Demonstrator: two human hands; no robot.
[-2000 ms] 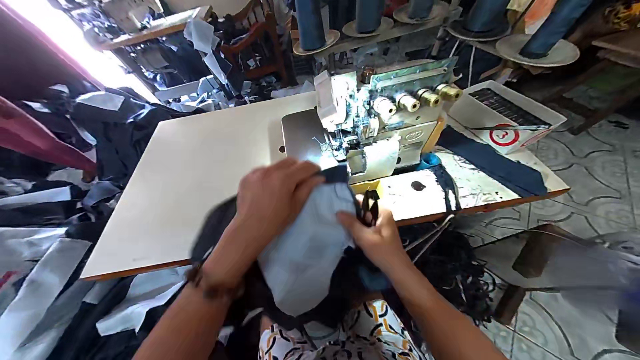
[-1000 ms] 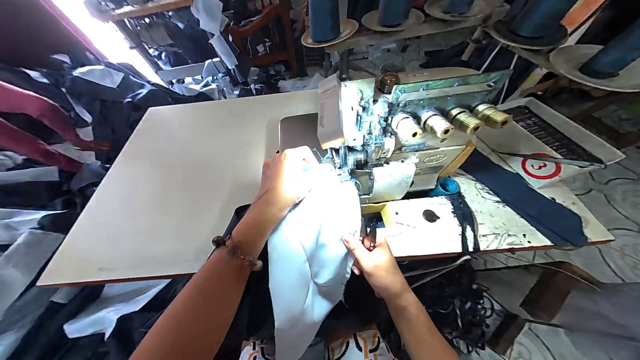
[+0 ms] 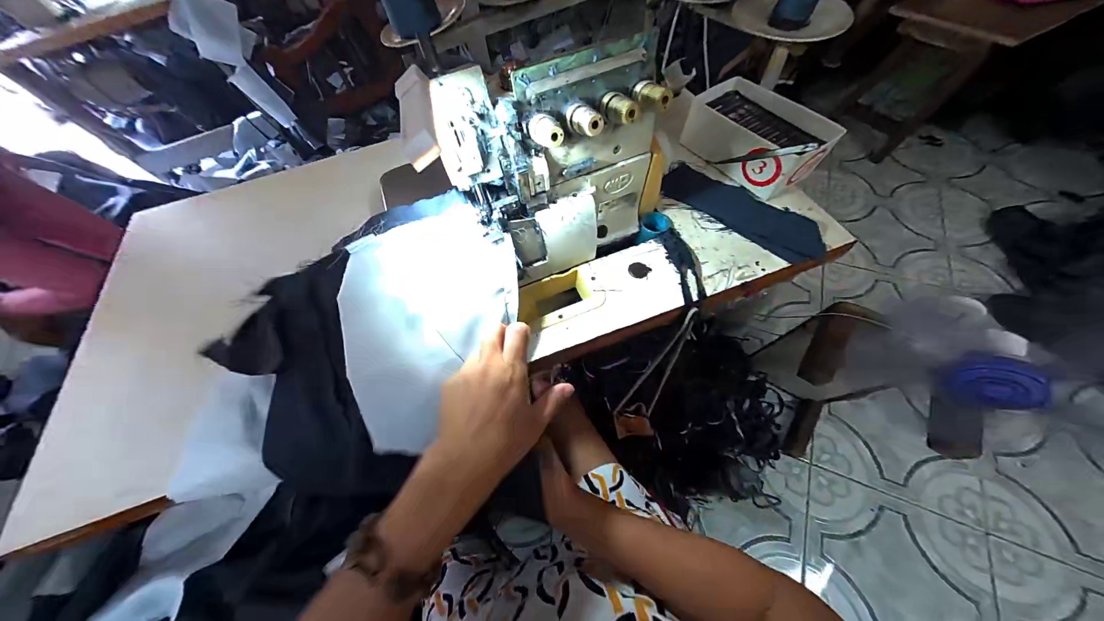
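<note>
A white fabric panel (image 3: 414, 319) lies over dark cloth (image 3: 310, 405), its upper edge at the needle and presser-foot area of an overlock sewing machine (image 3: 595, 164). My left hand (image 3: 492, 392), with a bracelet at the wrist, rests on the right edge of the white panel, fingers toward the machine and thumb out to the side. Below and to the right of it is my right hand (image 3: 556, 466), low at the table's front edge beside the dark cloth; its fingers are mostly hidden behind my left hand, and what it holds cannot be seen.
The pale table (image 3: 216, 216) spreads left. A navy fabric strip (image 3: 742, 211) and a white box (image 3: 763, 142) are right of the machine. Dark thread waste (image 3: 690, 405) hangs below the edge. A fan (image 3: 996, 379) blurs at right. A person's pink sleeve (image 3: 52, 241) shows far left.
My left hand has moved from beside the presser foot down to the panel's right edge. My right hand has dropped lower, partly out of sight. More dark cloth lies on the table. The view has swung right.
</note>
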